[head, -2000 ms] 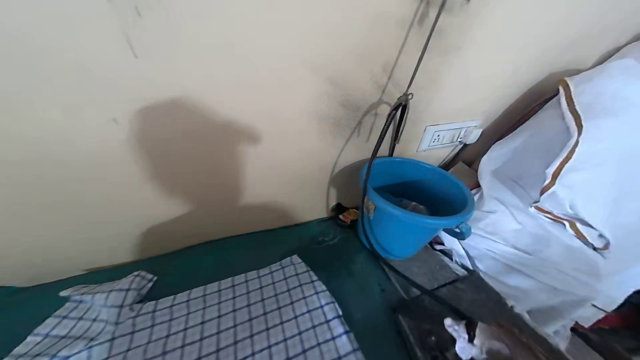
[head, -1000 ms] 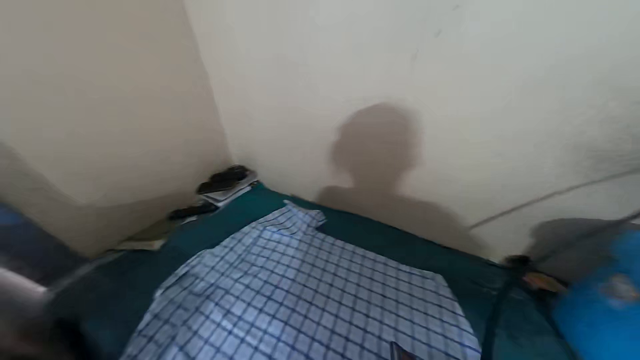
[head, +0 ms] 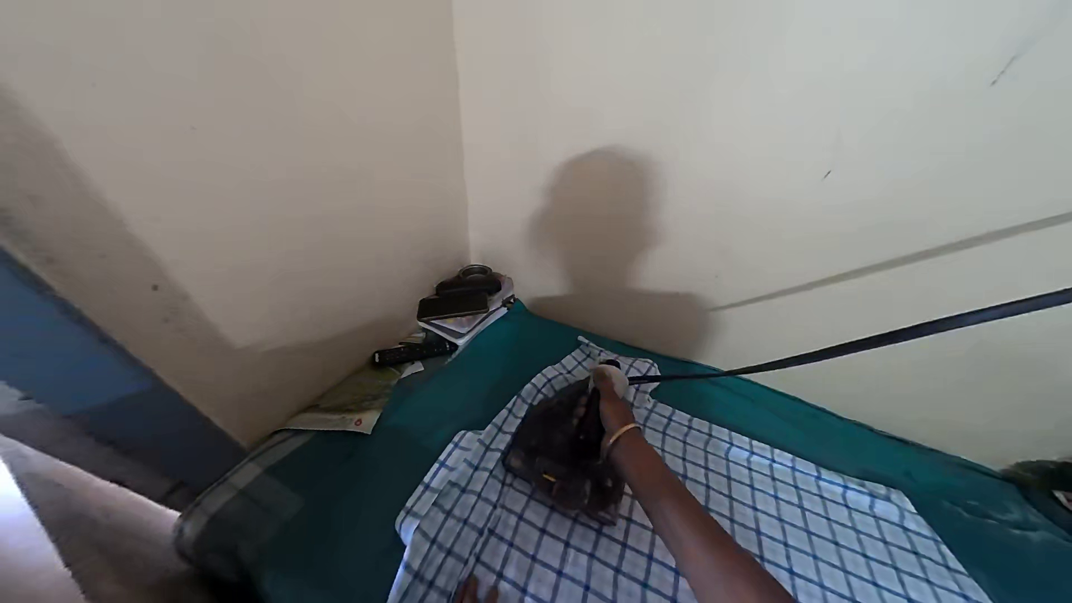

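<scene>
My right hand (head: 610, 402) is closed around the handle of a dark clothes iron (head: 561, 461), which rests on a white shirt with blue checks (head: 720, 477). A black cord (head: 846, 345) runs from the iron's handle up to the right edge. The shirt lies spread on a green cloth-covered surface (head: 352, 502). Only some fingertips of my left hand (head: 474, 591) show, at the bottom edge over the shirt; whether they press on it is not clear.
In the corner by the walls, a black wallet-like case (head: 453, 306) lies on stacked books (head: 469, 328). A black remote control (head: 410, 353) and a printed paper (head: 335, 419) lie nearby. A dark object (head: 1047, 486) is at the right edge.
The view has swung left, and the blue bucket is out of it. My right hand and the iron, not seen two seconds ago, are now on the checked shirt.
</scene>
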